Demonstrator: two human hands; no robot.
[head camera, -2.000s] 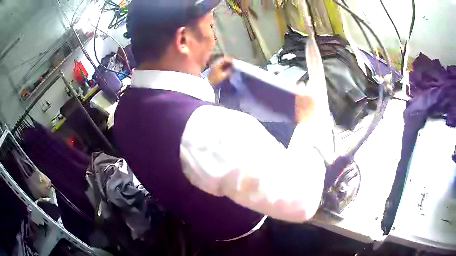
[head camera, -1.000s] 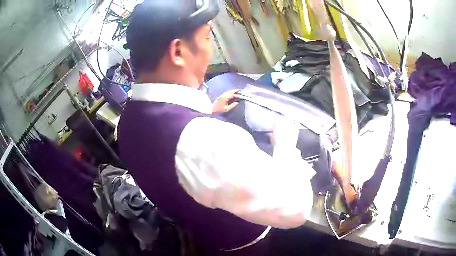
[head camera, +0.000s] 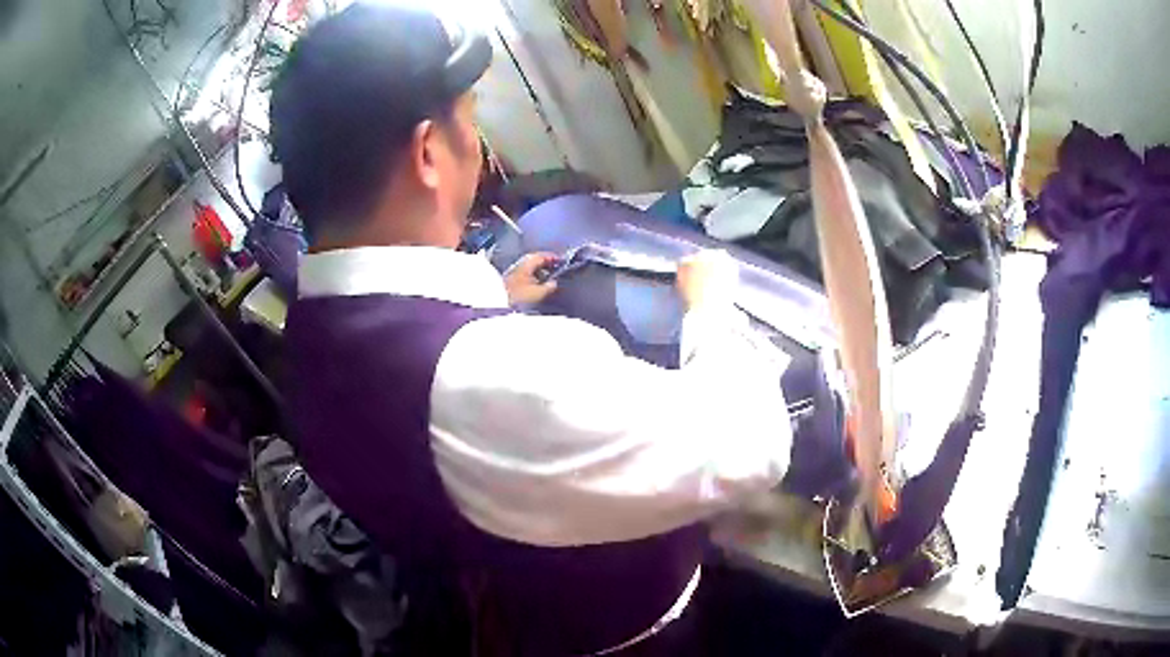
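Neither my left hand nor my right hand is in the picture. Nearest in front of me, another person in a dark purple vest (head camera: 385, 424) and white shirt leans over a pressing table. That person's two hands are on a narrow strip of cloth (head camera: 622, 261) lying on blue-grey and purple cloth (head camera: 757, 289). An object that looks like a steam iron (head camera: 892, 546) rests at the table's front edge, with a wrapped hose (head camera: 862, 257) rising from it. Its details are blurred.
A heap of dark and grey cloth (head camera: 853, 193) lies at the back of the table. Purple cloth (head camera: 1110, 212) lies at the right beside a white board (head camera: 1123, 475). Grey cloth (head camera: 321, 539) and a curved metal rail (head camera: 96, 546) are at the left. Cables hang above.
The person's hands and the cloth between them have come down onto the table. The iron-like object has been let go at the front edge. The person appears slightly further left.
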